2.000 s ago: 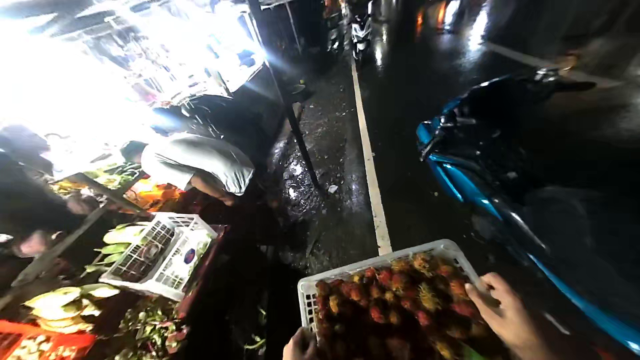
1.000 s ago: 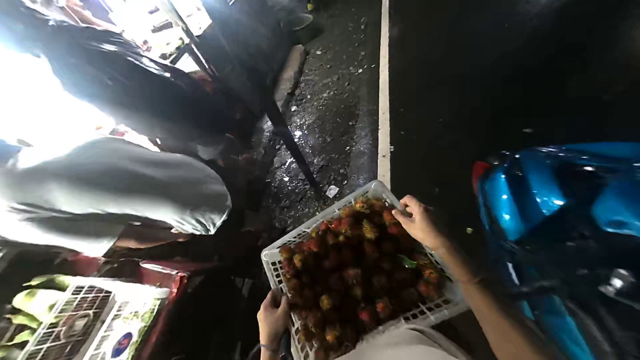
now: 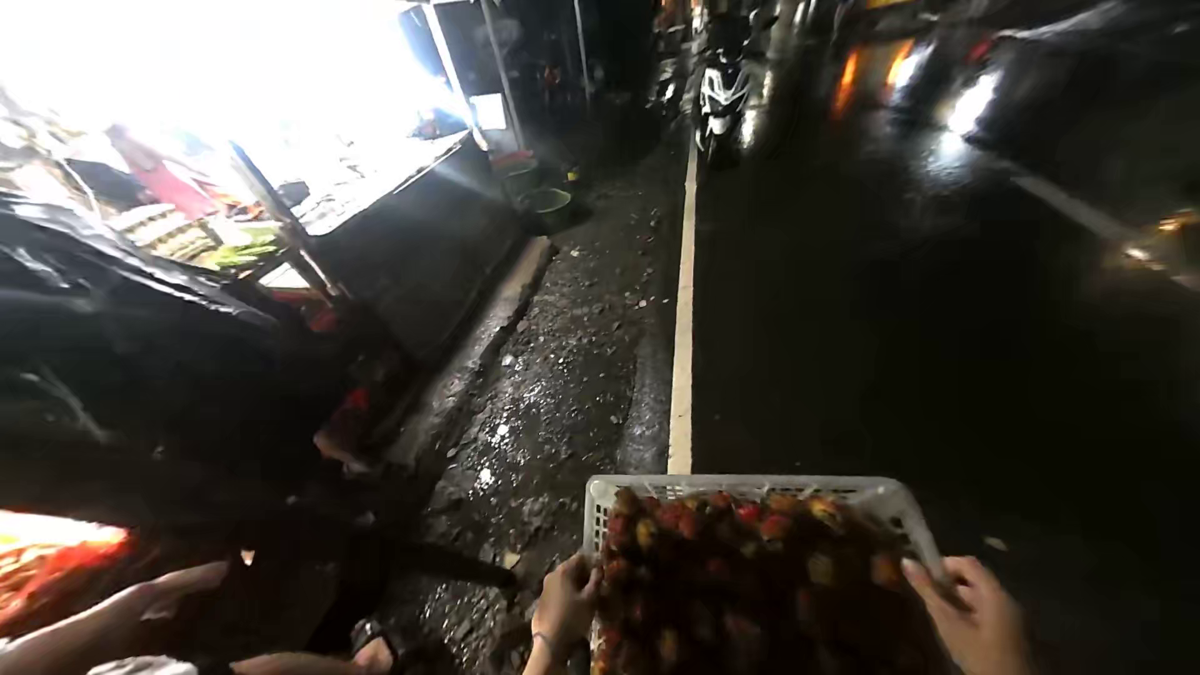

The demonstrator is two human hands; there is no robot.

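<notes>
A white plastic crate (image 3: pixel 750 484) full of rambutans (image 3: pixel 741 572) is held low in front of me, partly cut off by the lower edge of the view. My left hand (image 3: pixel 564 605) grips its left rim, the thumb over the edge. On the right rim my right hand (image 3: pixel 970 605) is closed, with the fingers hidden under or behind the side. The fruit is red, orange and yellow, blurred and dark toward the bottom.
A painted white line (image 3: pixel 684 328) runs along the wet road beside muddy gravel (image 3: pixel 553 375). At left are a brightly lit market stall (image 3: pixel 356 187), a concrete kerb (image 3: pixel 497 309) and another person's arm (image 3: pixel 122 605). Tubs (image 3: pixel 544 200) stand near the stall; a motorbike (image 3: pixel 722 98) is farther up the road.
The view has swung up and forward along the road. The blue motorbike at right and the white crate at left have left the view. Both hands still hold the crate of rambutans.
</notes>
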